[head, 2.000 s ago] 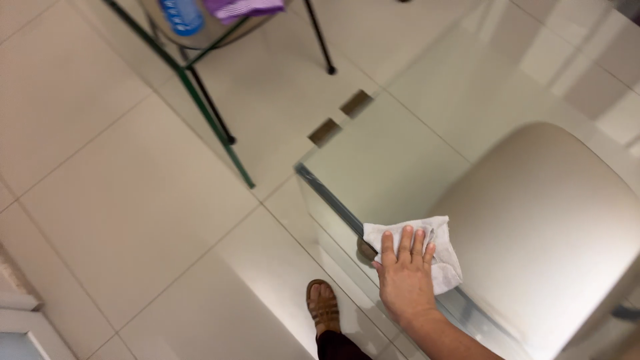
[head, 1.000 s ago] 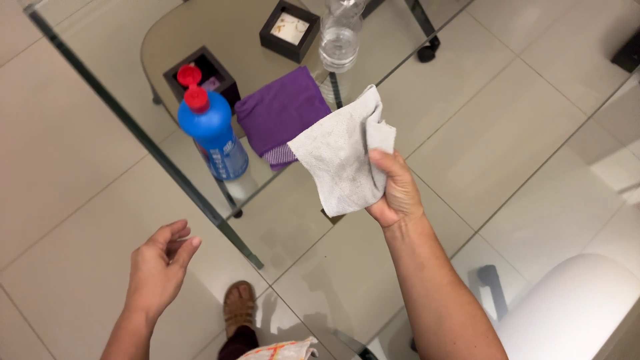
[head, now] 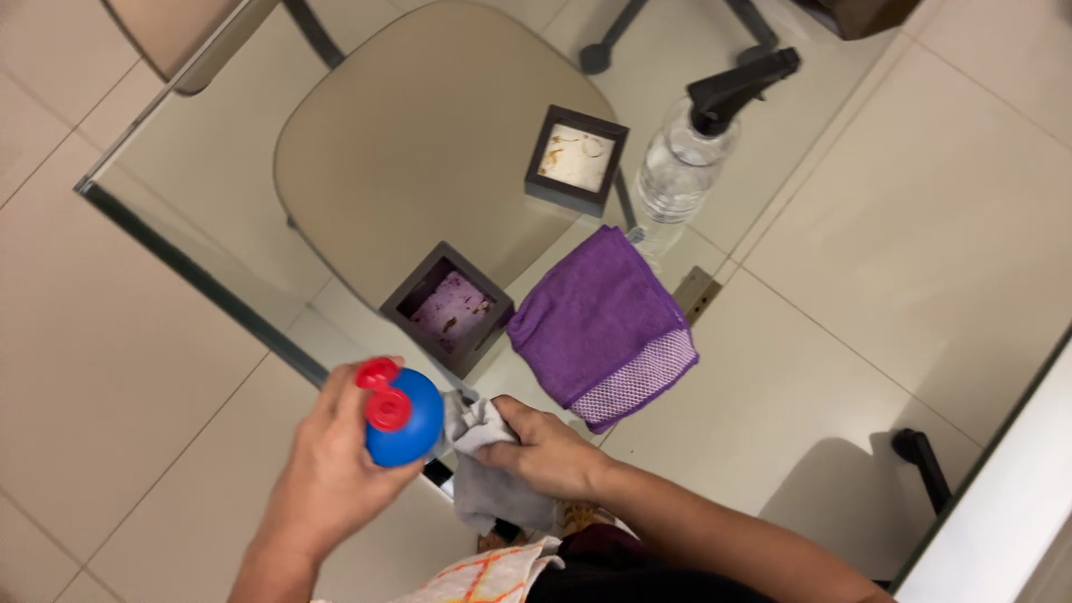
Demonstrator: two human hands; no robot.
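Observation:
My left hand (head: 335,465) is closed around a blue plastic bottle (head: 410,423), whose red flip cap (head: 388,409) stands open towards the camera. Right beside it, my right hand (head: 540,448) grips a bunched pale grey cloth (head: 494,486), its lower part hanging down. A folded purple cloth (head: 599,322) with a mesh strip lies on the glass tabletop (head: 201,234), above my right hand. Next to that cloth sits a dark square box (head: 448,310) with a purple inside. Whether the bottle touches the grey cloth is hard to tell.
A second dark square box (head: 576,159) with a pale inside and a clear spray bottle (head: 682,167) with a black trigger stand farther back on the glass. Beneath it show a beige chair seat (head: 427,134) and a chair caster (head: 595,59). The table's thick glass edge (head: 209,289) runs diagonally at left.
My left hand, empty a second ago, now holds the blue bottle, which stood on the glass. The grey cloth, spread out before, is bunched in my right hand. The view has shifted.

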